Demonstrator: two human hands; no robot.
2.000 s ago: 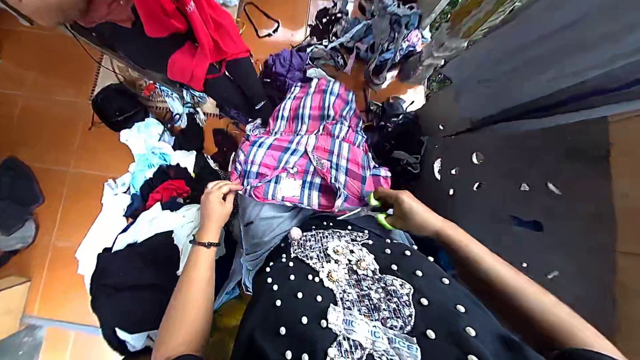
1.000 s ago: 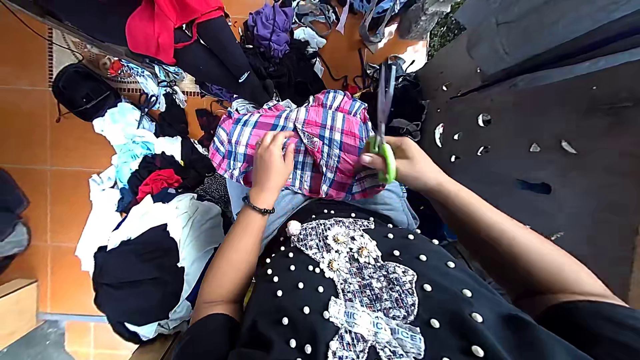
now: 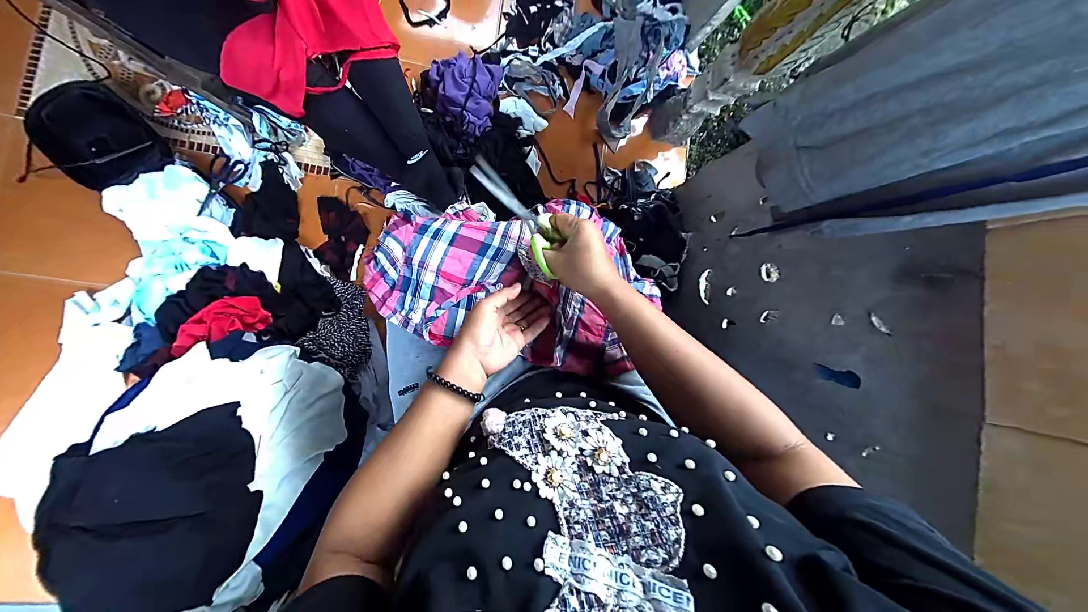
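A pink, white and blue plaid shirt (image 3: 459, 263) lies bunched across my lap, over grey trousers. My right hand (image 3: 580, 255) grips scissors (image 3: 541, 242) with green handles, held above the shirt, the blades pointing up and to the left. Whether the blades are parted is hard to tell. My left hand (image 3: 503, 330) is turned palm up against the near edge of the shirt, below the scissors; its fingers reach partly under or against the fabric, and whether they pinch it cannot be made out.
A heap of white, black and red clothes (image 3: 289, 399) lies on the tiled floor to my left, with a black cap or bag (image 3: 93, 136) beyond. A person in black leggings (image 3: 382, 110) sits ahead. Fabric strips (image 3: 637, 59) lie farther off. A grey board with holes (image 3: 892, 340) stands at right.
The shirt has been shifted and bunched differently on my lap. My left hand has moved from on top of it to its near edge, palm now up. The scissors have tilted to the left.
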